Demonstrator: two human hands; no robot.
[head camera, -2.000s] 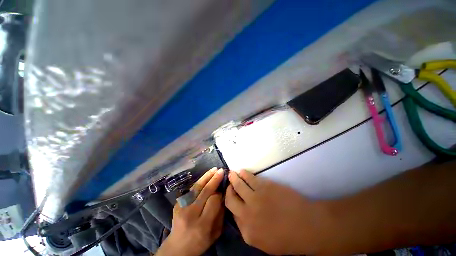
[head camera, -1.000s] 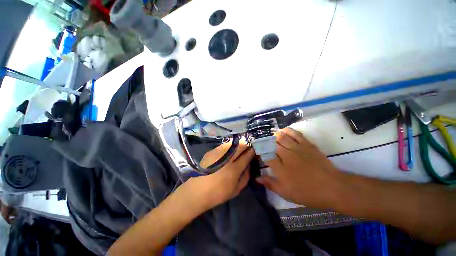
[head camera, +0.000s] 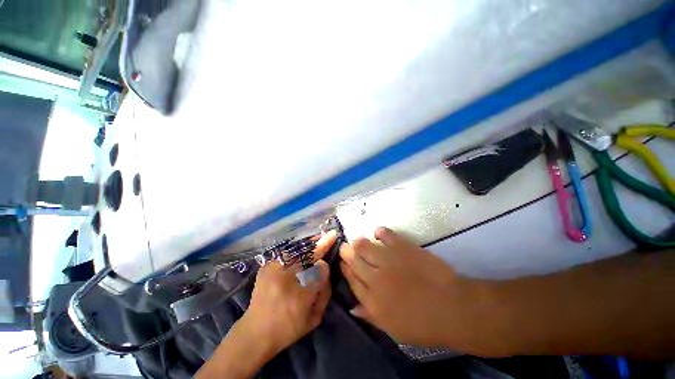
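The dark grey garment (head camera: 322, 344) lies under and in front of my hands and spreads left below the white sewing machine head (head camera: 281, 111). My left hand (head camera: 289, 296) pinches the garment's dark edge beside the needle area (head camera: 300, 250); a grey band is on one finger. My right hand (head camera: 396, 285) rests close to its right, with fingertips at the same dark edge on the white bed. The fingers hide most of the edge, and the needle tip cannot be made out.
A black phone-like rectangle (head camera: 496, 164) lies on the machine bed. To its right are pink and blue thread snips (head camera: 568, 189) and shears with yellow and green handles (head camera: 608, 166). A rounded grey motor housing (head camera: 66, 326) stands at lower left. A ruler-marked strip (head camera: 429, 352) shows along the table's front edge.
The camera view has tilted and moved closer over the machine head. My hands stay together at the needle area; my left fingers now sit nearer the dark edge.
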